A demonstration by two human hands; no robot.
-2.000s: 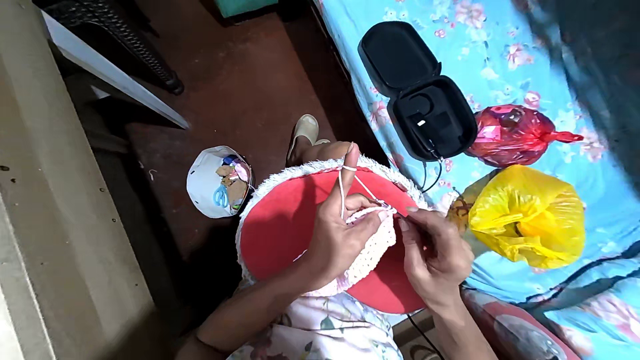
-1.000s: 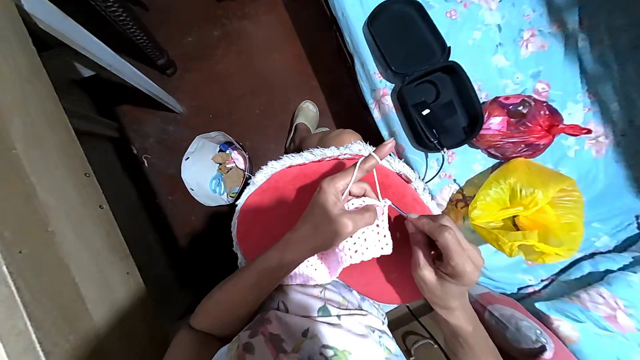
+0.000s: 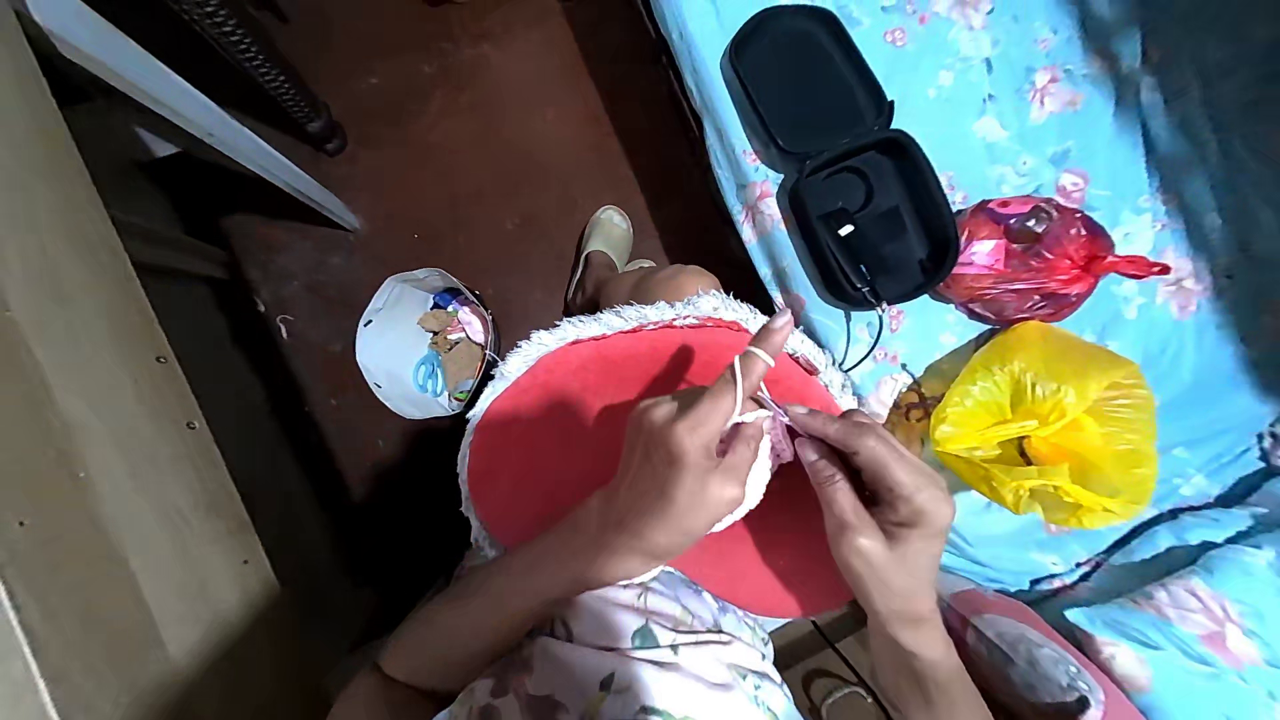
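Observation:
My left hand [image 3: 690, 460] pinches a white and pink crocheted piece [image 3: 750, 495], with white yarn [image 3: 740, 380] looped round its raised index finger. Close against its right edge, my right hand [image 3: 880, 490] grips a thin crochet hook [image 3: 772, 403], whose tip is at the stitches; most of the hook is hidden by the fingers. Both hands are above a red oval pad with a shaggy white rim [image 3: 560, 430], which rests on my lap. Part of the crocheted piece is covered by my left hand.
On the blue floral bedsheet [image 3: 980, 90] at right lie an open black case [image 3: 870, 220], a tied red plastic bag [image 3: 1030, 260] and a yellow plastic bag [image 3: 1050, 420]. A white container [image 3: 385, 345] with blue-handled scissors [image 3: 429, 374] stands on the floor. Wooden furniture [image 3: 110, 450] borders the left.
The crocheted piece, spread flatter between my hands one second ago, is now turned and mostly behind my left hand. My right hand has come closer to my left fingers.

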